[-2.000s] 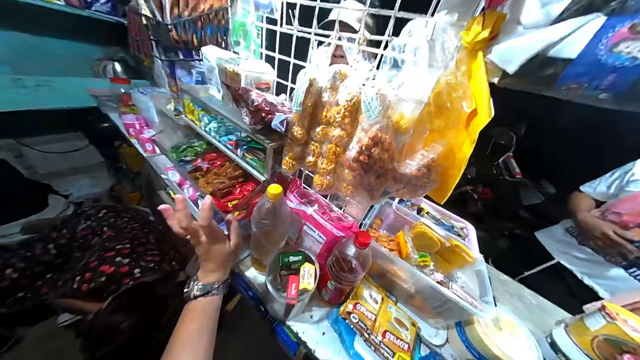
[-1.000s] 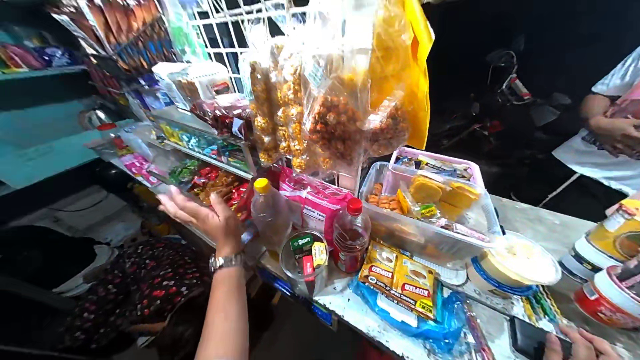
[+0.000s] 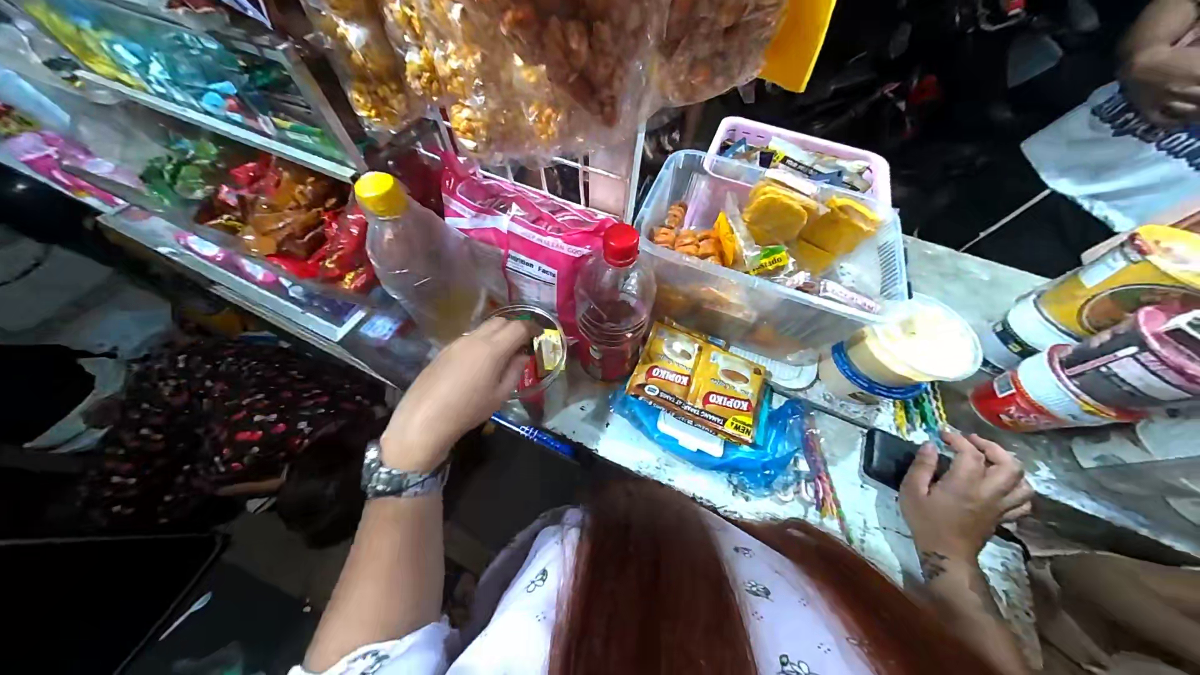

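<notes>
My left hand (image 3: 469,389), with a metal watch on the wrist, is over a clear round container (image 3: 555,354) at the counter's edge; its fingertips are at or inside the rim and what they hold is hidden. Behind it stand a yellow-capped plastic bottle (image 3: 417,258) and, to the right, a red-capped bottle (image 3: 614,305). My right hand (image 3: 966,487) rests on a black smartphone (image 3: 895,459) lying on the counter, thumb and fingers bent near its right end. Between the hands, Kopiko coffee sachets (image 3: 698,384) lie on a blue plastic bag (image 3: 722,459).
A clear plastic bin of snacks (image 3: 778,319) and a lidded tub (image 3: 900,352) stand behind. Instant noodle cups (image 3: 1087,375) are at the right. Snack bags (image 3: 581,66) hang above; a glass display case (image 3: 234,141) is at left. A person (image 3: 1144,103) is beyond the counter.
My left hand, raised with spread fingers before, has come down to the clear round container. My right hand has come fully into view by the smartphone. The view has tilted down.
</notes>
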